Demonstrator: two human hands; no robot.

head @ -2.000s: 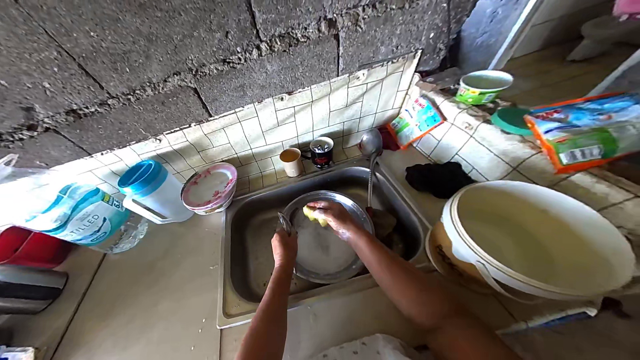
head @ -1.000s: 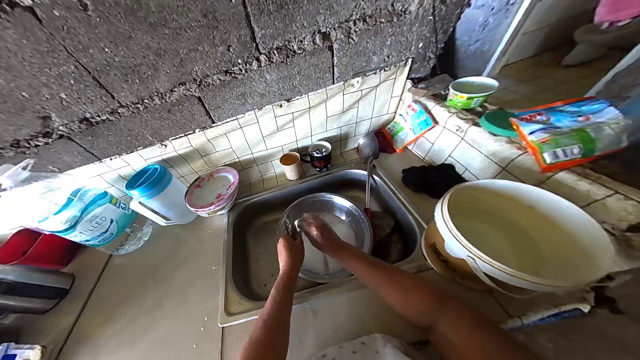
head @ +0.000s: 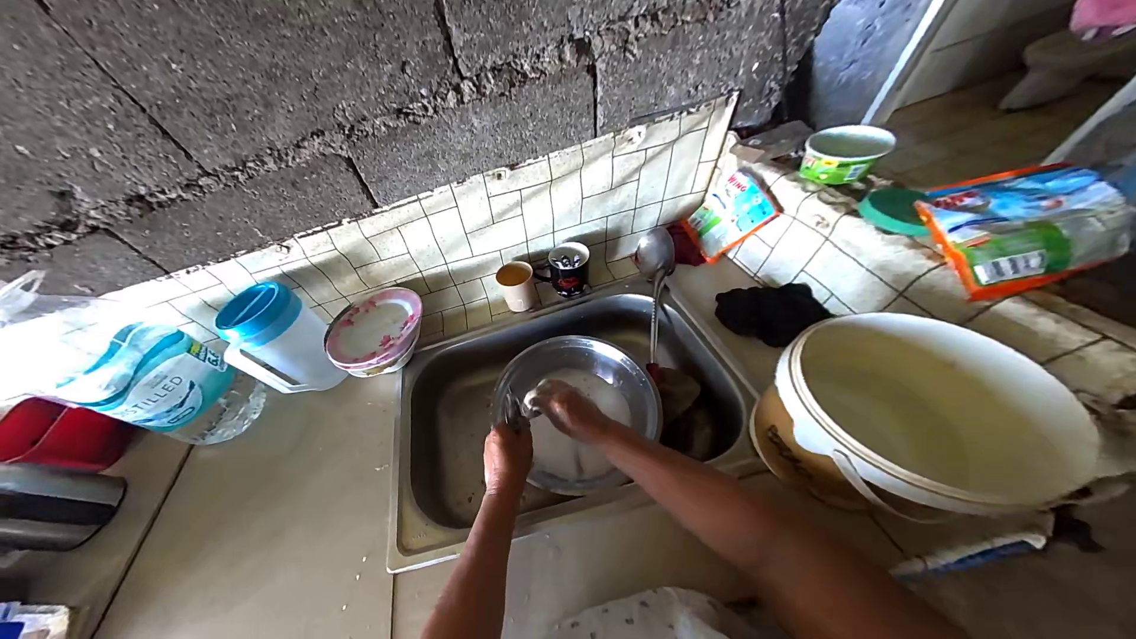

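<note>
A round metal basin (head: 639,390) of cloudy, soapy water sits in the stainless steel sink (head: 444,524). Over the basin's left side, my left hand (head: 508,453) is closed around small metal items that look like cutlery. My right hand (head: 572,410) is beside it, fingers curled around something pale and sudsy, pressed against the metal pieces; it is mostly hidden. A metal ladle (head: 655,257) leans at the sink's back right corner, its bowl upward. Dark items lie in the sink to the right of the basin, partly hidden.
Behind the sink stand a beige cup (head: 516,288) and a dark mug (head: 569,271). Stacked floral bowls (head: 373,333), a blue-lidded pitcher (head: 284,337) and a plastic bottle (head: 169,390) are left. A large bucket of water (head: 932,417) and a black cloth (head: 770,313) are right.
Two seconds ago my right hand held a yellow sponge apart from my left hand, over the basin. Now both hands are together at the basin's left side, and the yellow no longer shows.
</note>
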